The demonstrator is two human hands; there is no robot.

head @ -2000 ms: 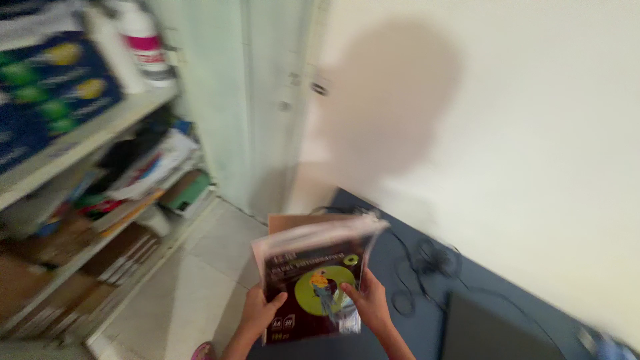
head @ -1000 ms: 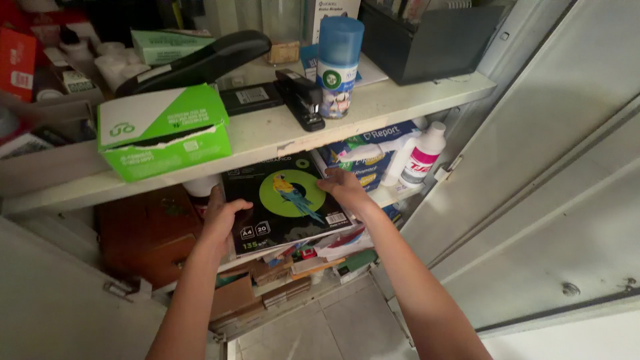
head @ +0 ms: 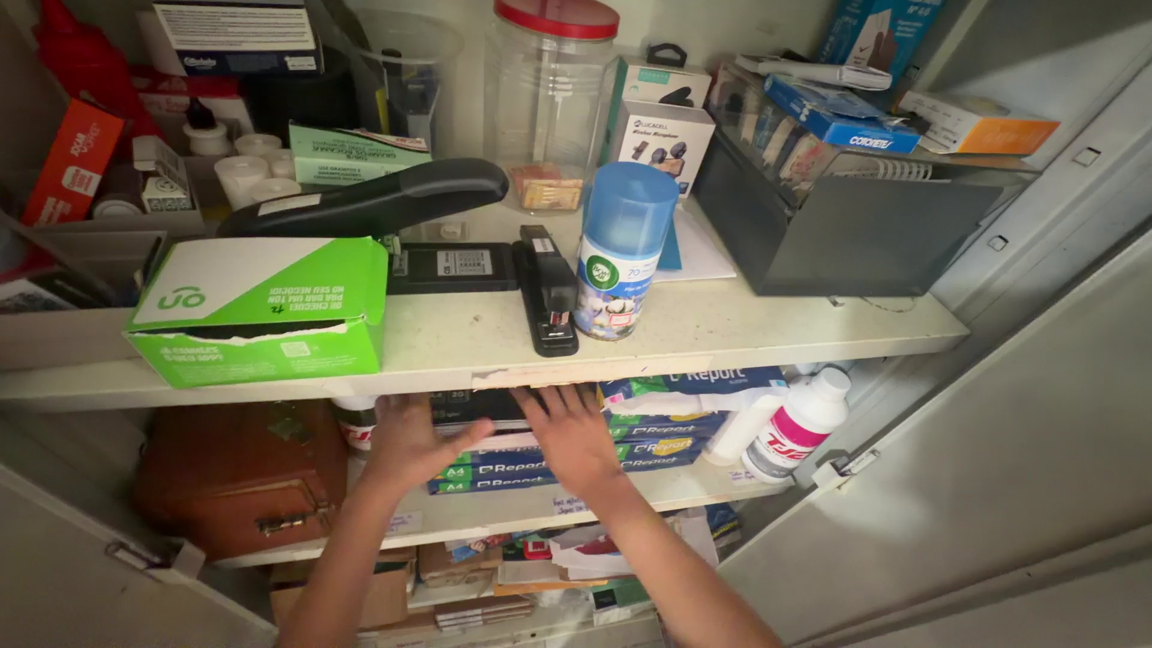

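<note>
The black paper pack (head: 477, 409) lies mostly inside the middle shelf, on top of stacked reams of Report A4 paper (head: 513, 477). My left hand (head: 414, 445) is at the pack's left front corner, thumb along its front edge and fingers partly hidden. On the pack's right part rests my right hand (head: 571, 436), its fingers spread and flat, the tips reaching under the upper shelf edge. More blue reams (head: 666, 450) sit to the right of that hand. The far part of the pack is hidden beneath the upper shelf.
Above, the upper shelf (head: 450, 337) holds a green box (head: 270, 310), a black stapler (head: 547, 292), an air freshener can (head: 624, 252) and a grey file box (head: 855, 234). A brown leather case (head: 238, 477) stands left, a white bottle (head: 801, 427) right. Metal doors (head: 972, 459) flank the cabinet.
The black pack has moved from in front of the shelves into the middle shelf. My right hand has gone from gripping its edge to lying spread on top. Two seconds ago the view faced a wall.
</note>
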